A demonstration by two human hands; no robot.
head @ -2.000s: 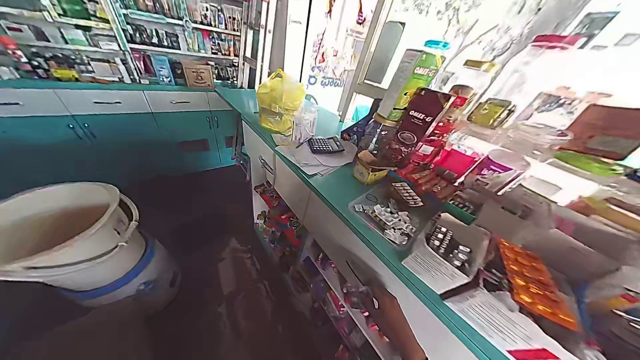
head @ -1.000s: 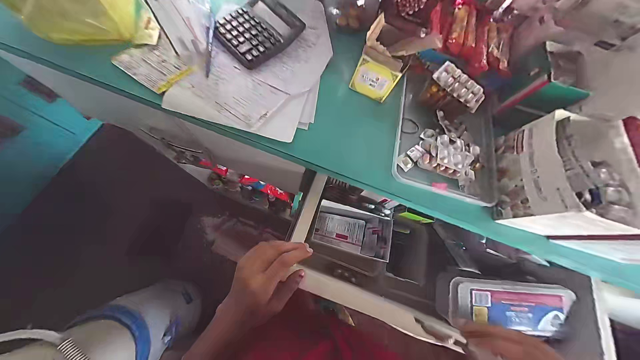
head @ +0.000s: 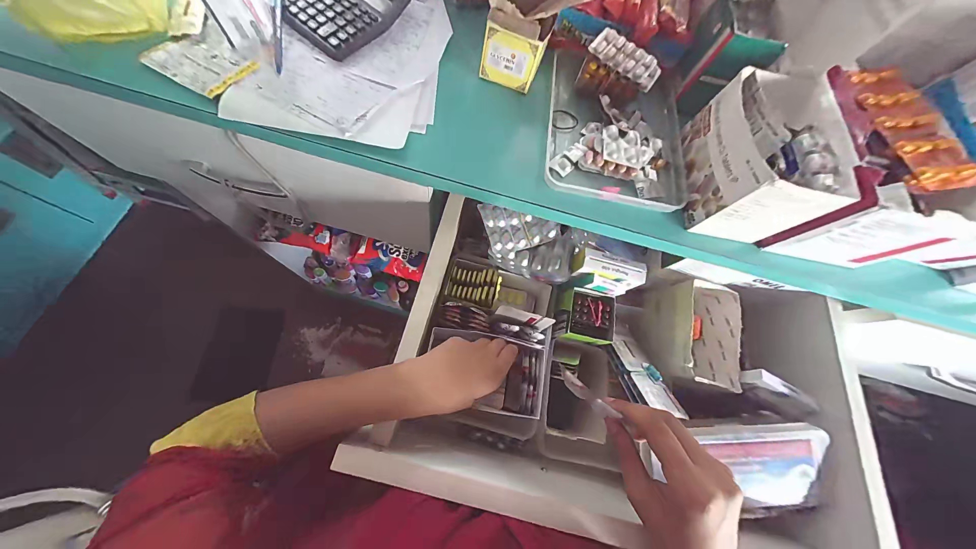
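A drawer (head: 488, 488) stands pulled out below the counter, holding plastic bins of medicine packs. My left hand (head: 465, 374) reaches into a bin (head: 488, 418) at the drawer's left, over upright packs (head: 526, 381); its fingertips are hidden, so its hold is unclear. Between thumb and fingers, my right hand (head: 679, 473) pinches a small flat packet (head: 583, 393) above the neighbouring bin (head: 583, 435). Yellow-green blister strips (head: 471, 286) and silver blister packs (head: 522, 236) lie farther back. A lidded plastic box (head: 770, 465) is right of my right hand.
The teal counter (head: 488, 145) overhangs the drawer's back. On it are papers (head: 343, 91), a calculator (head: 343, 23), a yellow carton (head: 511, 57), a clear tray (head: 610, 191) of blister packs and open cartons (head: 732, 175). A shelf with packets (head: 389, 259) is left of the drawer.
The drawer is pulled out much farther. My left hand has gone from its front edge into a bin, and my right hand now holds a small packet. The view has shifted down to the drawer.
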